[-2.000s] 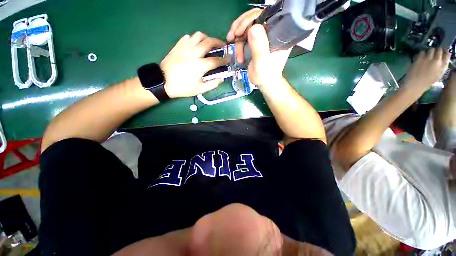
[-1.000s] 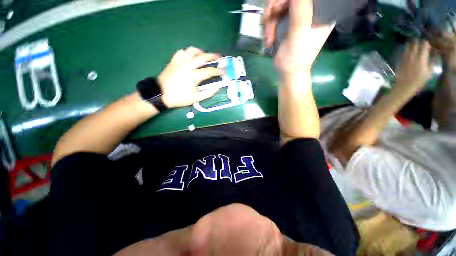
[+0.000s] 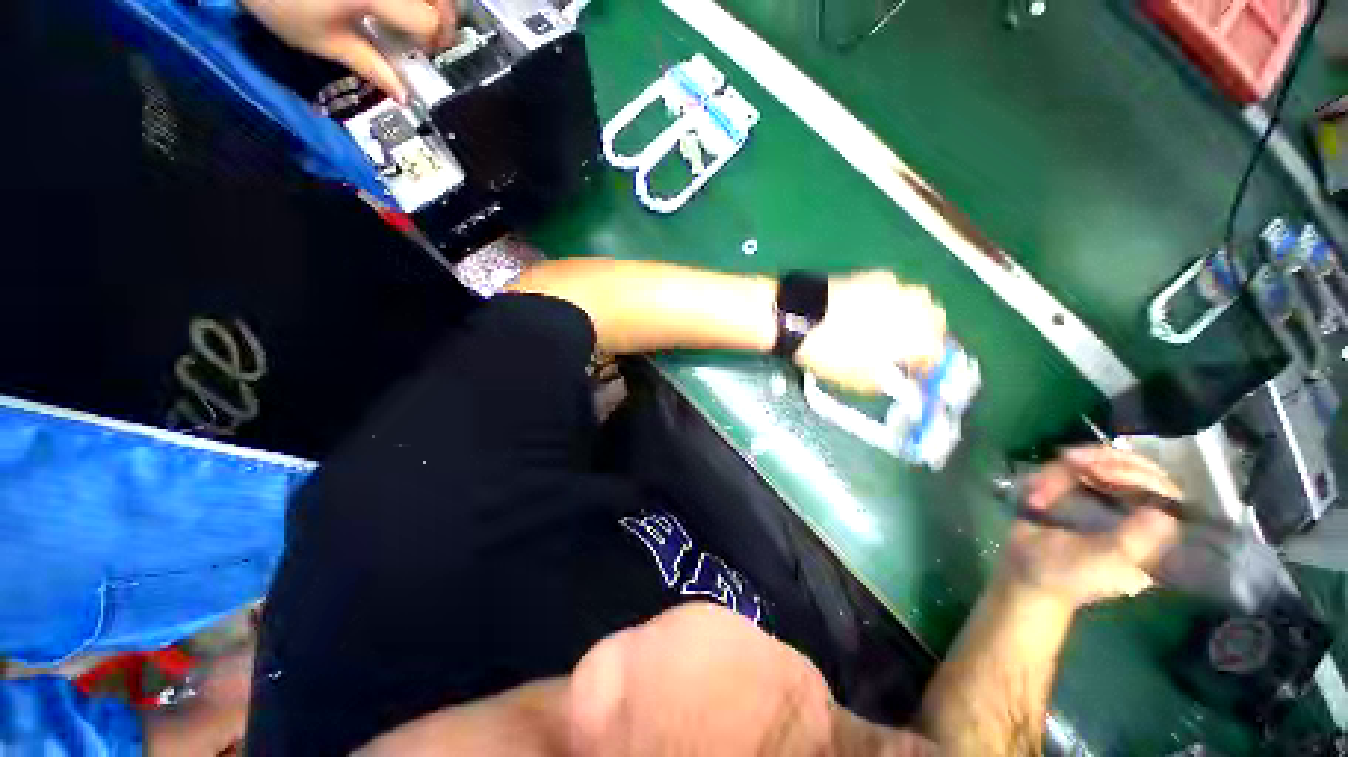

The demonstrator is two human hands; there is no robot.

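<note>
Two white loop-shaped locks point(image 3: 946, 402) with blue-and-white block ends lie side by side on the green bench point(image 3: 828, 170). My left hand point(image 3: 872, 328), with a black watch on the wrist, is over their loops and holds them; its fingers are blurred and partly hide the loops. My right hand point(image 3: 1091, 535) is to the right of the locks, apart from them, closed around a grey-black electric screwdriver point(image 3: 1234, 569). The screwdriver is blurred, and I cannot make out its tip clearly.
Another pair of locks point(image 3: 683, 133) and a small pale ring point(image 3: 750, 247) lie on the bench. A person's hand point(image 3: 348, 27) is at a black-and-silver box point(image 3: 518, 133). More locks point(image 3: 1195, 299), a red tray point(image 3: 1234, 42) and a black fan-like box point(image 3: 1242, 645) are to the right.
The view has turned and shifted, bringing the left neighbour's box and the red tray into view. My right hand has moved away from the locks with the screwdriver. My left hand stays on them.
</note>
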